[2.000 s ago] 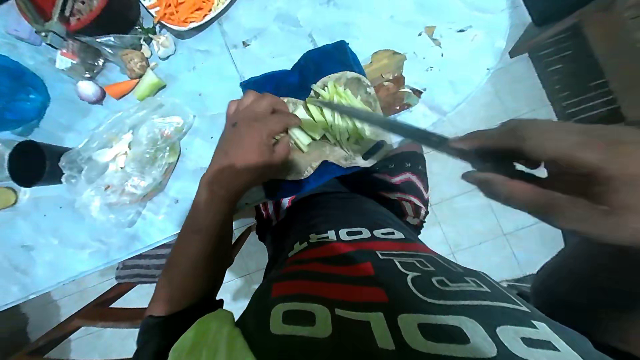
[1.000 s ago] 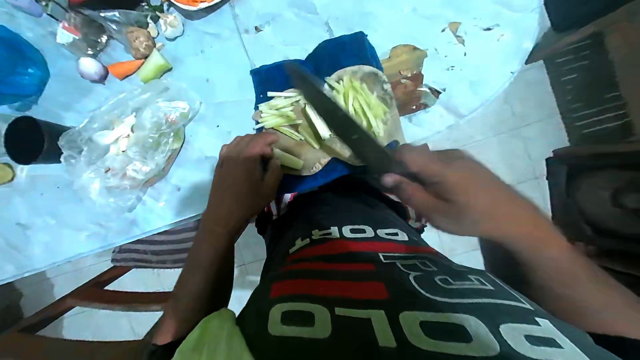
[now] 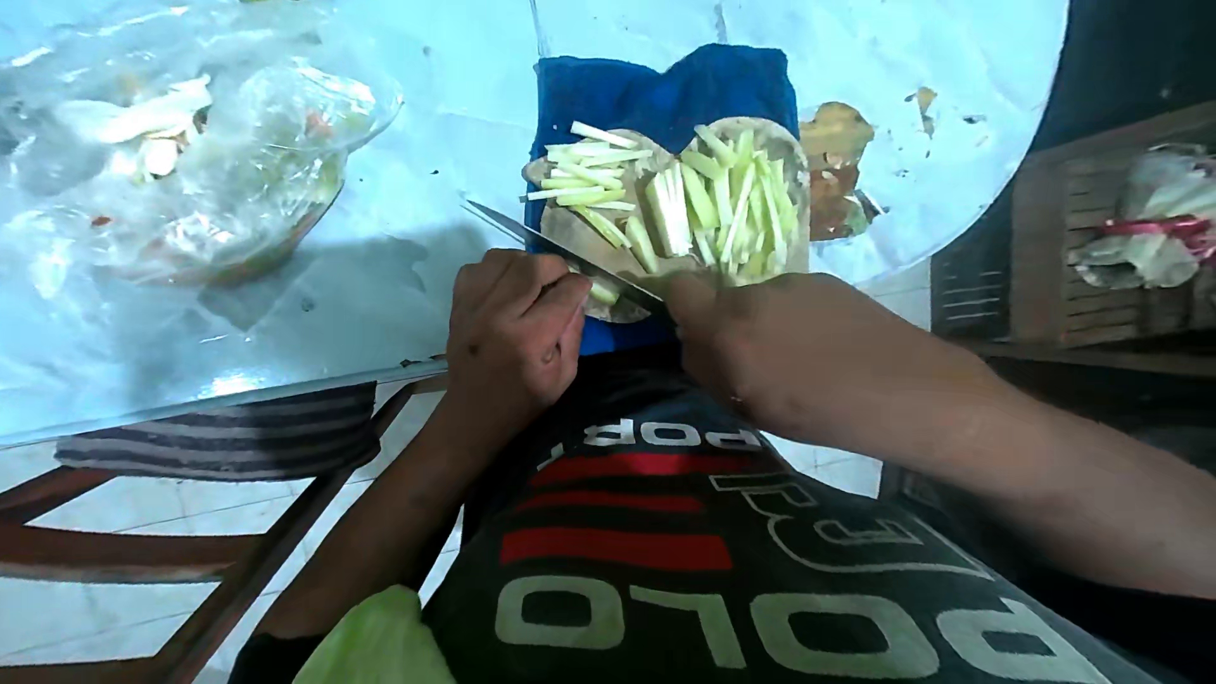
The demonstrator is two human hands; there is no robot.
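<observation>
My right hand (image 3: 750, 332) grips a kitchen knife (image 3: 570, 255), its blade slanting up and left across the near part of a heart-shaped cutting board (image 3: 570, 228). Beside the blade, my left hand (image 3: 518, 323) has bent fingers on a pale green vegetable piece (image 3: 602, 293), mostly hidden by fingers and knife. Cut pale green vegetable sticks lie on the board in a left pile (image 3: 589, 176) and a larger right pile (image 3: 746, 204). A folded blue cloth (image 3: 608, 90) is under the board.
A clear plastic bag (image 3: 237, 180) with food in it lies on the covered table (image 3: 427, 323) at left. Brownish peelings (image 3: 836, 142) are right of the board. A wooden chair (image 3: 133, 551) with a striped cloth (image 3: 228, 432) stands near the table edge. A slatted wooden surface (image 3: 1092, 275) is at far right.
The knife has come down from above the board to beside my left fingers. My right hand has moved left, nearer my left hand. The view has shifted closer to the board.
</observation>
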